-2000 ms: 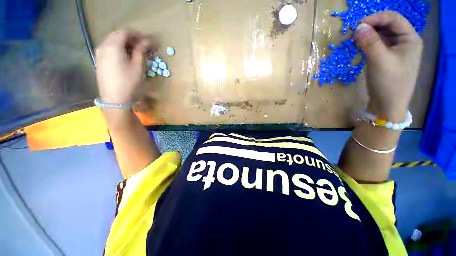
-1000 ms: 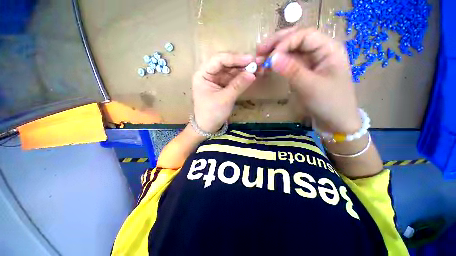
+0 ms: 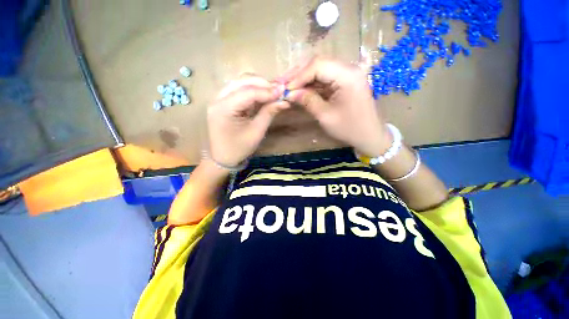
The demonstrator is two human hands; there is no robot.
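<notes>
My left hand (image 3: 240, 118) and my right hand (image 3: 340, 103) meet fingertip to fingertip over the near middle of the table. Between their fingertips is a small blue and whitish piece (image 3: 285, 94), mostly hidden by the fingers. The pale part and the blue piece cannot be told apart clearly there. Several pale round parts (image 3: 173, 93) lie in a small cluster to the left of my left hand. A big loose pile of blue plastic pieces (image 3: 415, 50) lies to the right, beyond my right hand.
A white round disc (image 3: 327, 14) lies at the far centre with dark specks around it. A few small blue and pale pieces (image 3: 203, 4) show at the far edge. An orange sheet or bin (image 3: 72, 180) is at the left table edge. A blue bin (image 3: 546, 93) stands at the right.
One second ago a pale part in my left hand and a blue piece in my right hand were apart; now they are together at the fingertips. The view has shifted and tilted slightly.
</notes>
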